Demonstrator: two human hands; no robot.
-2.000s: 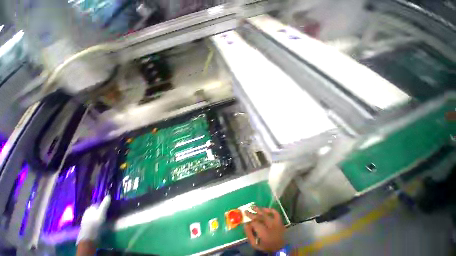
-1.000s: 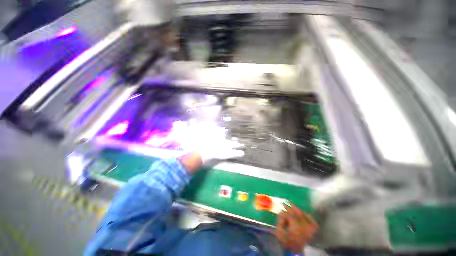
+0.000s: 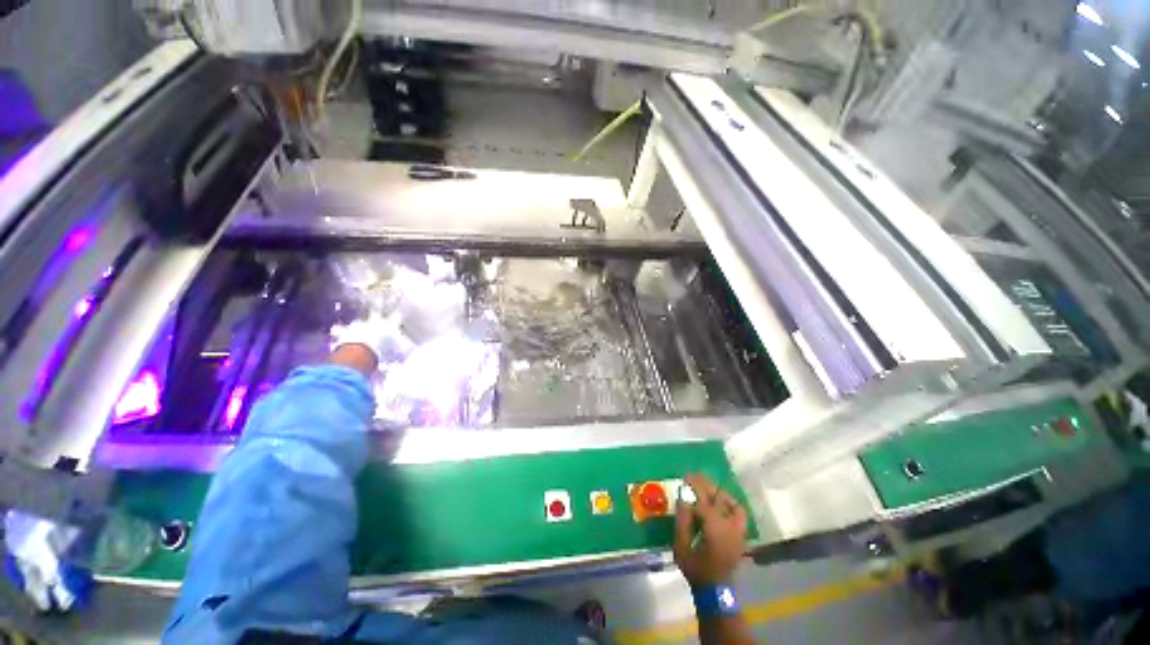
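The dispensing machine has a green front panel [image 3: 441, 517] with a red button [image 3: 557, 507], a yellow button [image 3: 602, 503] and a larger red emergency stop [image 3: 651, 499]. My right hand [image 3: 713, 527], bare with a blue wrist band, rests at the panel's right end, fingertips at the white button beside the emergency stop. My left hand [image 3: 376, 343], in a white glove, reaches into the machine bed over a brightly glaring area. Glare hides its fingers and anything in them. No green board shows in the bed [image 3: 555, 330].
A white beam [image 3: 807, 233] slopes along the bed's right side. The dispensing head [image 3: 284, 107] with hoses stands at the upper left. Dark pliers or a similar tool [image 3: 439, 173] lie on the white ledge behind the bed. A white and blue cloth or glove [image 3: 44, 561] is at the lower left.
The green board seen in the bed earlier, then blurred at its right, no longer shows there. My left hand has moved from the front edge deeper into the bed. My right hand stays by the buttons.
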